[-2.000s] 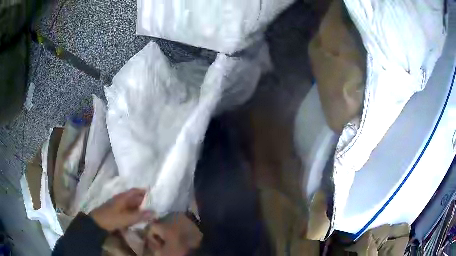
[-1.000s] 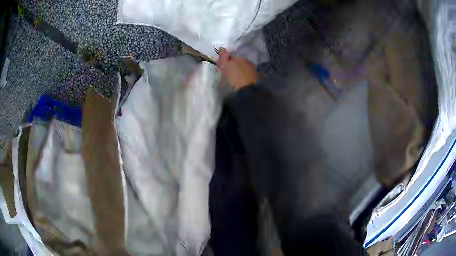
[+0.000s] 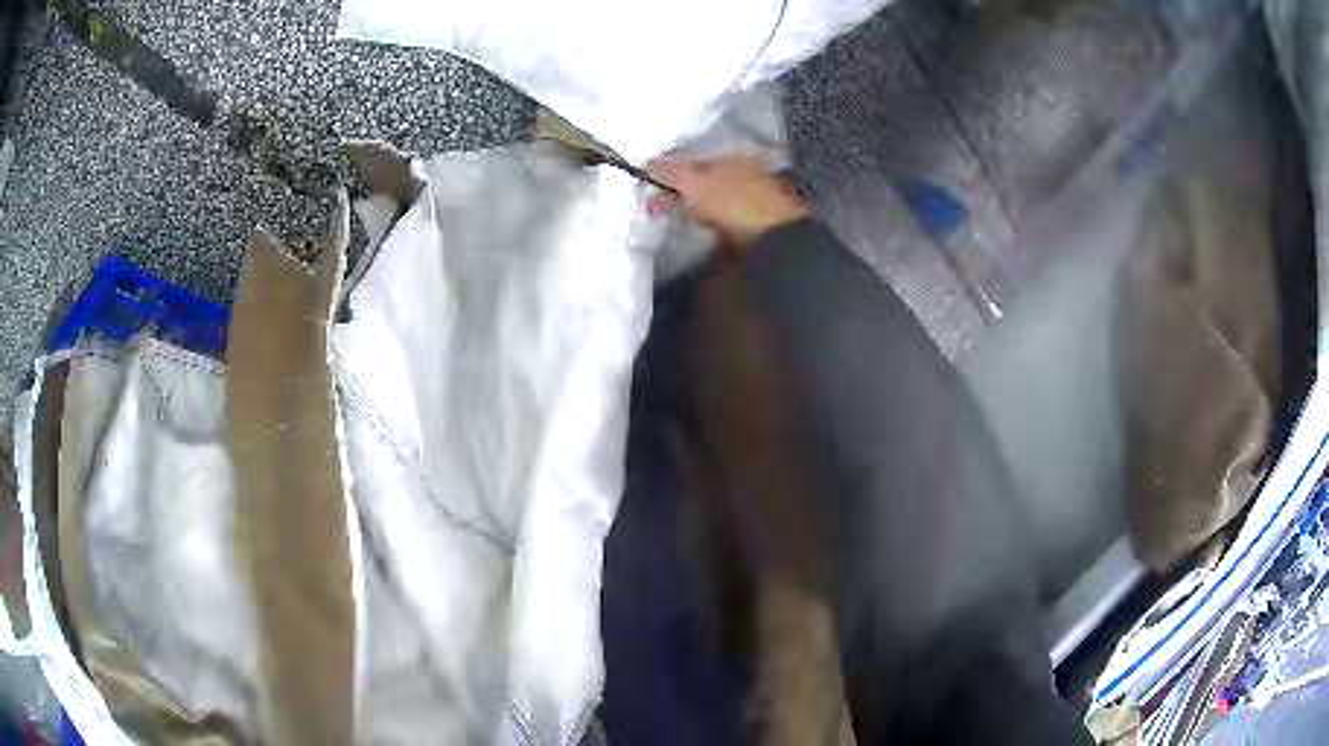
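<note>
My right hand [image 3: 736, 201], in a dark sleeve, is at the upper middle. A thin dark pointed tool, which looks like thread snips [image 3: 653, 178], shows at its fingertips; most of it is hidden. The tips are at the corner where a white lining piece [image 3: 583, 59] above meets the part-sewn garment pieces [image 3: 481, 335] below. These hang white side up, with loose threads on them and a tan shell strip [image 3: 289, 481] at their left. My left hand is not in view.
A blue crate [image 3: 139, 309] stands on the speckled floor [image 3: 394, 102] at the left. At the right, tan cloth [image 3: 1202, 394] hangs by a blurred pale trough [image 3: 1057, 423]. A blue-striped white table edge [image 3: 1224, 612] curves at the lower right.
Two seconds ago my left hand was on the white cloth at the lower left; it is out of view now. My right hand has come in to the cloth corner and stayed there since one second ago.
</note>
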